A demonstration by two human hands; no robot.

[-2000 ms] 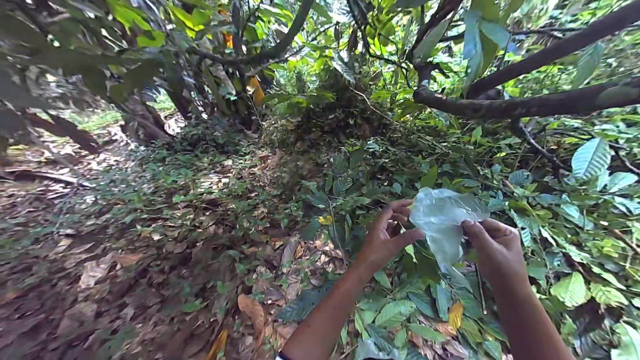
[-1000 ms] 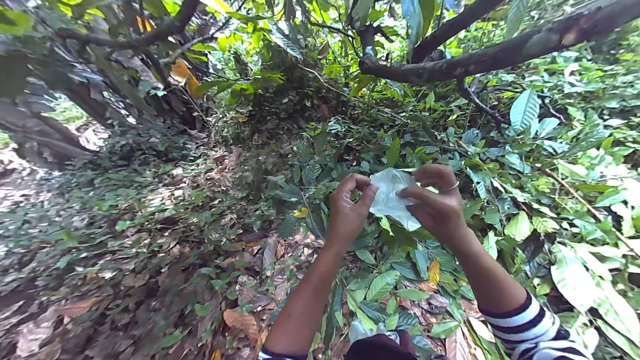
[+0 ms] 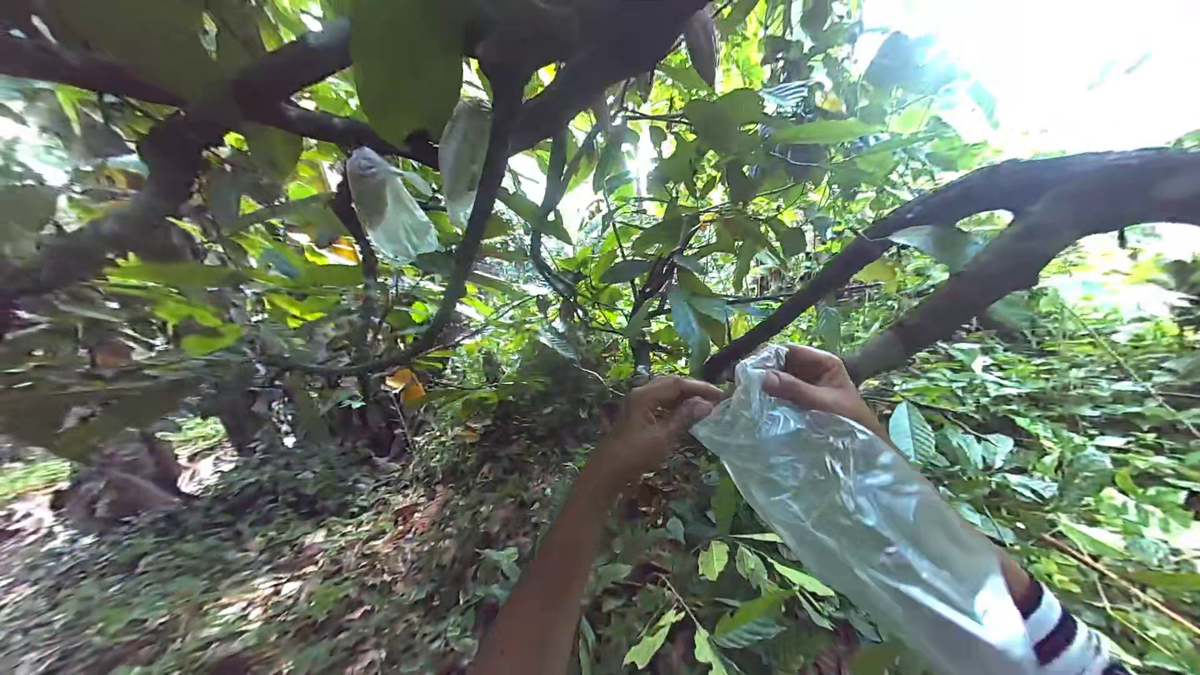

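Note:
A clear plastic bag (image 3: pixel 872 525) hangs down to the lower right, its gathered top pinched between the thumb and fingers of my right hand (image 3: pixel 820 384). My left hand (image 3: pixel 661 422) is at the bag's upper left edge with its fingertips close together; whether they grip the plastic I cannot tell. Up on the left, one pod wrapped in a clear bag (image 3: pixel 389 206) hangs under a dark branch, and a second bagged pod (image 3: pixel 464 159) hangs just right of it. A bare brownish pod (image 3: pixel 701 47) hangs near the top.
A thick tree branch (image 3: pixel 1022 244) crosses the right side behind my right hand. A thinner curved branch (image 3: pixel 469 244) runs down on the left. Leafy plants (image 3: pixel 750 600) stand below my hands, and leaf litter (image 3: pixel 328 581) covers ground at lower left.
The view has tilted up toward the branches. The bag was crumpled between both hands; now it hangs extended from my right hand.

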